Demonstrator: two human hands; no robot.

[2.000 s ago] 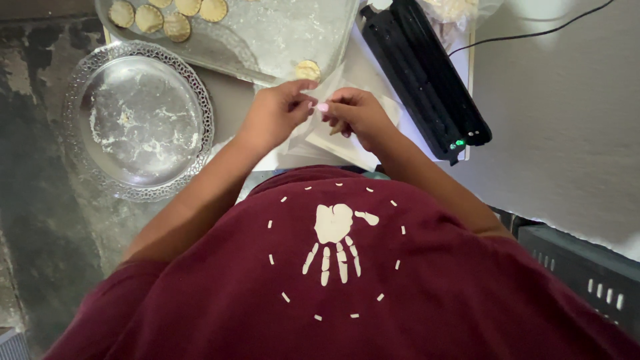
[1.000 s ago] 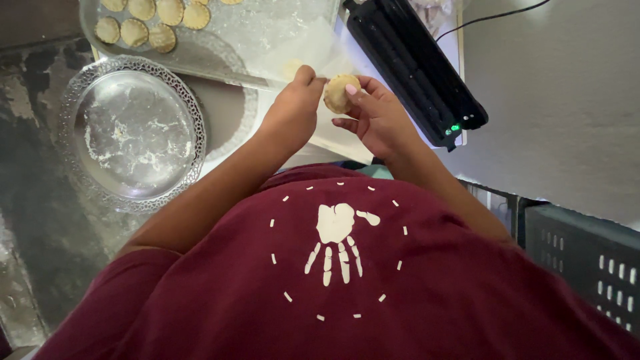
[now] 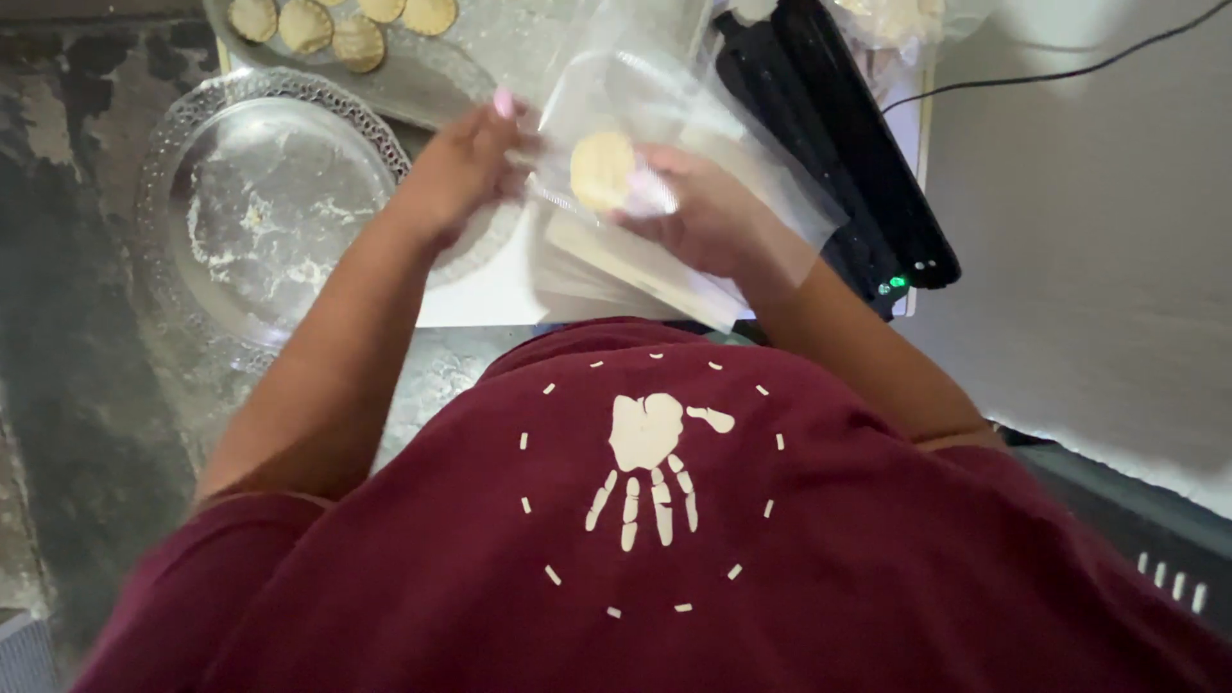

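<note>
My right hand [image 3: 707,207] holds a round pale pastry [image 3: 603,171], its fingers at the pastry's right edge. A clear plastic bag [image 3: 635,96] lies over the pastry and this hand, so the hand seems to be inside it. My left hand [image 3: 481,164] is blurred and stands just left of the bag's edge; whether its fingers touch the plastic cannot be told. Several round pastries with crimped edges [image 3: 358,43] lie on a metal tray [image 3: 481,72] at the top left. A black vacuum sealer [image 3: 847,144] with a lit green light stands right of the bag.
A round silvery platter [image 3: 269,221] with a lacy rim and floury residue is at the left. Flat plastic bags [image 3: 645,274] lie near the table's front edge. A black cable [image 3: 1059,75] runs off right. A dark crate [image 3: 1107,520] with slots stands at the lower right.
A second ago my right hand held the pastry with no bag visible over it; now clear plastic covers both. My left hand has moved left, away from the pastry.
</note>
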